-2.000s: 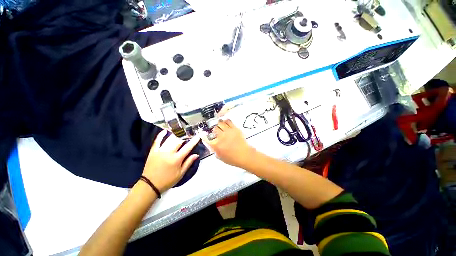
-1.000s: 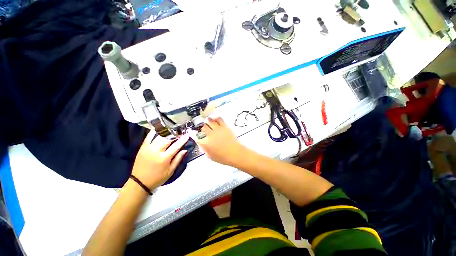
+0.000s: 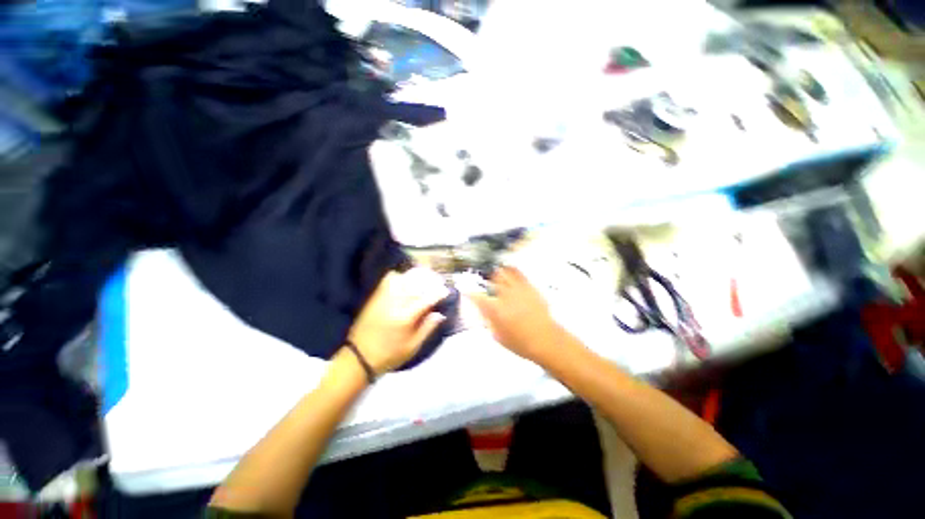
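The dark navy garment piece (image 3: 274,203) spreads over the left of the table, its edge running to the needle area (image 3: 477,266). The white sewing machine (image 3: 568,142) lies across the upper right, blurred. My left hand (image 3: 398,319) rests on the cloth edge left of the needle, fingers pressed on or pinching it; blur hides which. My right hand (image 3: 512,309) is just right of the needle, fingertips close to the presser foot; whether it holds cloth cannot be told.
Black-handled shears (image 3: 654,299) lie right of my right hand, with a red tool (image 3: 735,297) farther right. The white table (image 3: 223,395) has its front edge near my body. Navy cloth (image 3: 811,405) is heaped at the lower right, near a red container (image 3: 898,319).
The view has shifted and blurred, so machine, cloth and hands sit farther right in the picture. Both hands stay by the needle. More of the navy cloth and table's left side shows.
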